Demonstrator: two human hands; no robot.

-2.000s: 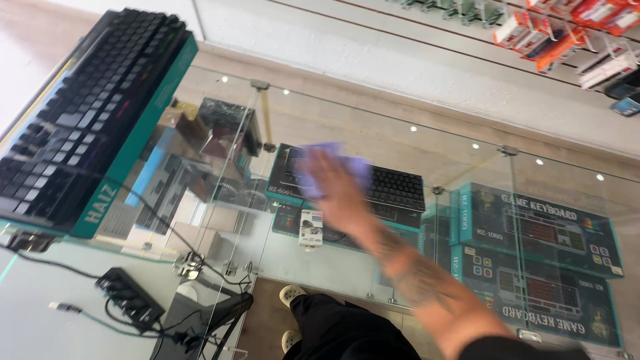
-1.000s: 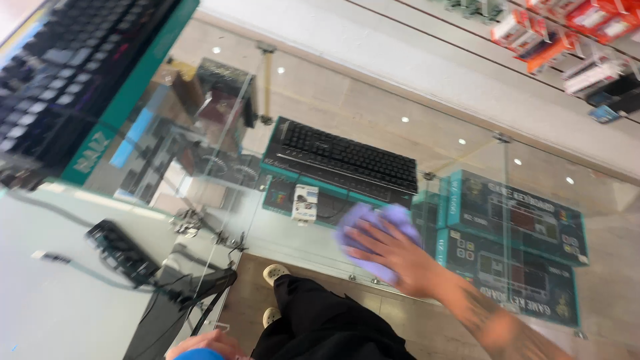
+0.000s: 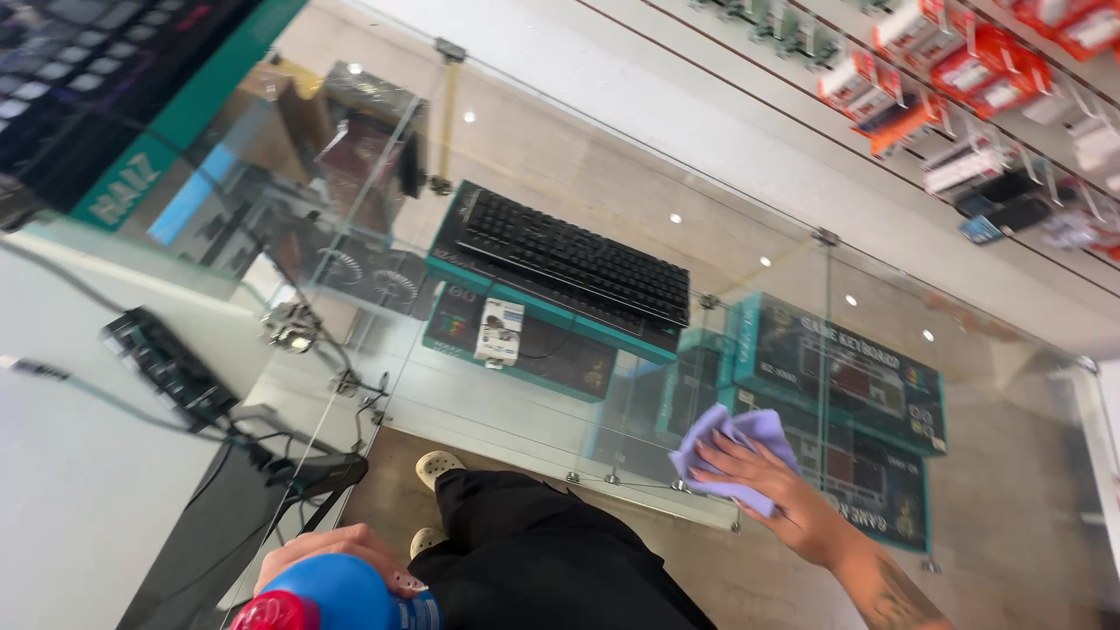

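My right hand (image 3: 770, 490) presses a purple cloth (image 3: 739, 442) against the top of a glass display case (image 3: 560, 437), near its front edge. At the bottom left, my left hand (image 3: 337, 551) is wrapped around a blue bottle (image 3: 341, 591) with a red cap. Under the glass, a black keyboard (image 3: 577, 258) rests on its box, left of the cloth, and a small white package (image 3: 501, 331) lies in front of it. Game keyboard boxes (image 3: 840, 367) are stacked inside, beside and behind my right hand.
Another keyboard on a teal-edged box (image 3: 188, 114) stands at the upper left. A black power strip (image 3: 166, 363) with tangled cables lies at the left. Metal glass clamps (image 3: 293, 328) hold the panes. Packaged goods (image 3: 989, 70) hang on the slatted wall.
My right hand has moved with the cloth from above the keyboard to the front edge, then further right. My left hand and the blue bottle have come more into view.
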